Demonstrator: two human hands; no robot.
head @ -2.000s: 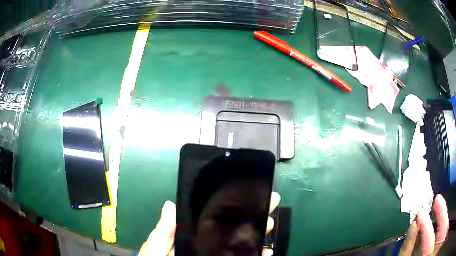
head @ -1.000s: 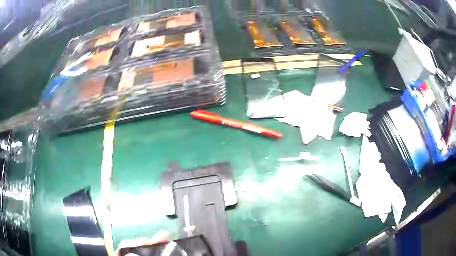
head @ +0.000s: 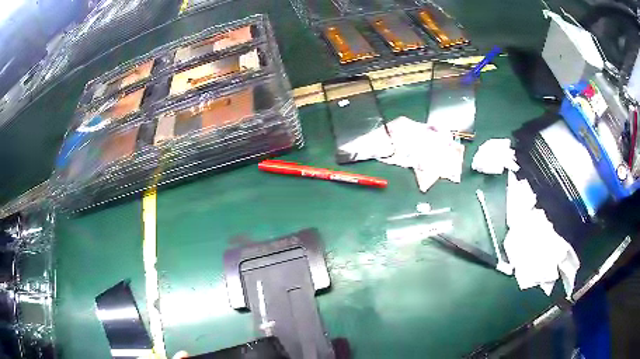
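Observation:
A black cover glass panel [head: 242, 350] shows only as a dark strip at the bottom edge, in front of the jig's lower part. A fingertip of my left hand [head: 181, 355] shows at the panel's left end; the rest of this hand is cut off. The dark grey jig [head: 276, 280] lies on the mat with its wide head away from me and its recess visible. A narrower black display panel [head: 125, 319] with bright reflections lies at the lower left. My right hand is out of the picture.
Stacked blister trays [head: 210, 133] stand at the upper left. A red marker [head: 323, 174] lies beyond the jig. Thin panels [head: 351, 116] and a pink-and-white wrapper [head: 421, 151] lie upper right. A dark tool [head: 463, 250], a swab [head: 489, 221] and white wipes [head: 537, 245] lie right.
The view has tilted up and shifted left, so more trays show. The glass panel, earlier upright in front of me, has dropped to the bottom edge. My right hand has left the picture.

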